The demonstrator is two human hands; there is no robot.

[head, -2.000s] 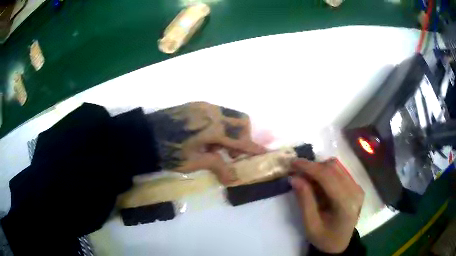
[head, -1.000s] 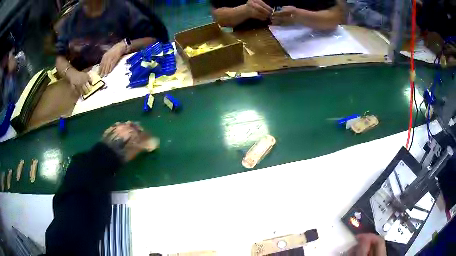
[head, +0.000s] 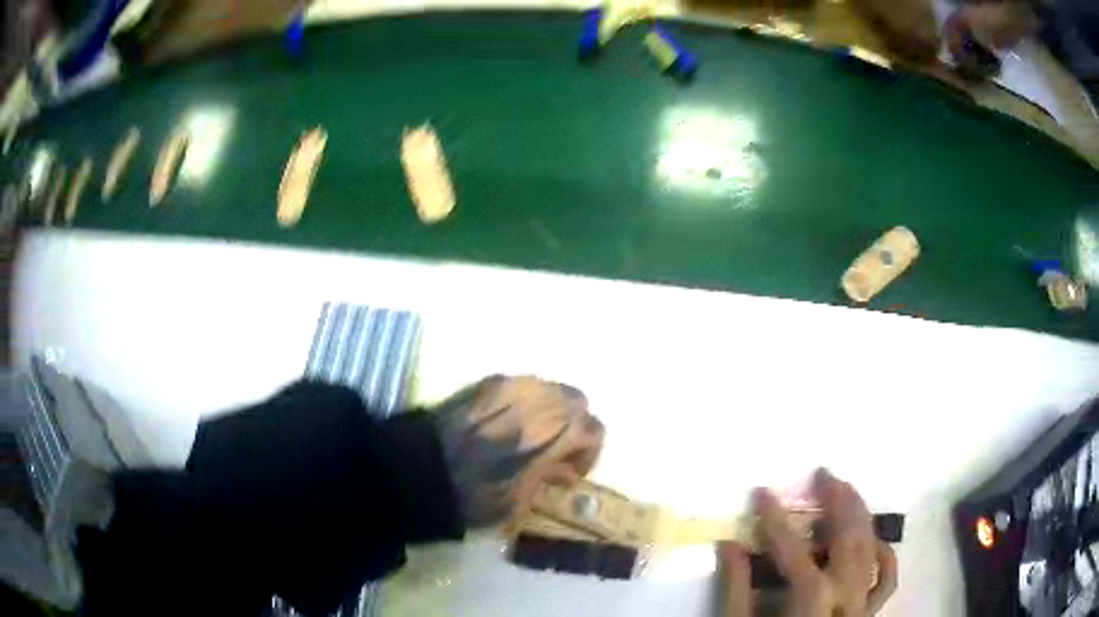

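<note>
A tan elongated product body with a round silvery spot lies at the left section of the jig, behind a black pad. My left hand is curled at its left end, with fingertips against it; the thumb is partly hidden. My right hand is over the right jig section, its fingers bent down around a tan piece that shows only between them. Whether it grips this piece is hidden. A black block shows just right of my right hand.
Several tan bodies lie on the green belt, including one at the right. A ribbed silver-blue tray is behind my left sleeve. The black machine with a red light stands at right. Another person's hand is at top right.
My left hand has come back from the belt to the left jig section. My right hand has moved from beside the machine onto the right section. More tan bodies show on the belt's left.
</note>
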